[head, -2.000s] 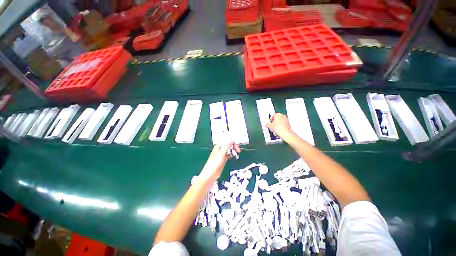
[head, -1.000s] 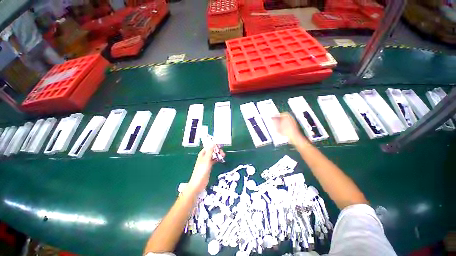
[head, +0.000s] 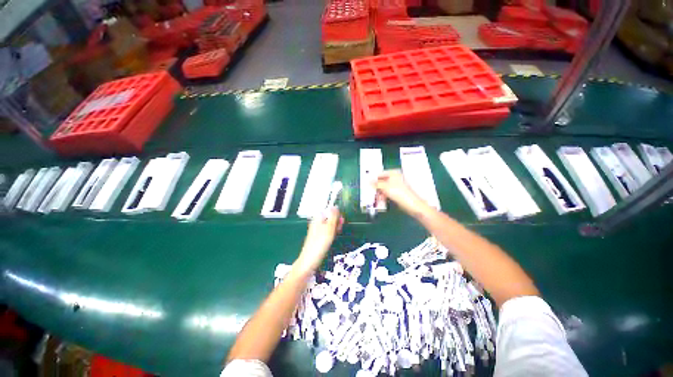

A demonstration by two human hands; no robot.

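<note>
My left hand [head: 323,227] holds a small bunch of white charging cables [head: 333,197] just in front of the box row. My right hand [head: 391,187] is over a white box base [head: 371,160], its fingertips inside at the box's middle; something small and white shows below them, too blurred to tell if held. A loose heap of white charging cables [head: 398,313] lies on the green surface between my forearms. To the left, a box base [head: 270,202] holds a dark watch [head: 281,193] lengthwise. A plain white box lid [head: 319,173] stands between these two bases.
More white boxes [head: 240,182] stand in a row along the green conveyor belt [head: 251,121], some with dark watches. Stacked red compartment trays [head: 432,88] stand beyond, with another stack [head: 114,110] at far left. Metal posts [head: 590,62] rise at the right. Red trays and cartons are behind.
The box row has shifted in view as the camera moved. My right hand has moved left from a plain white box to this base, nearer my left hand. My left hand still holds cables.
</note>
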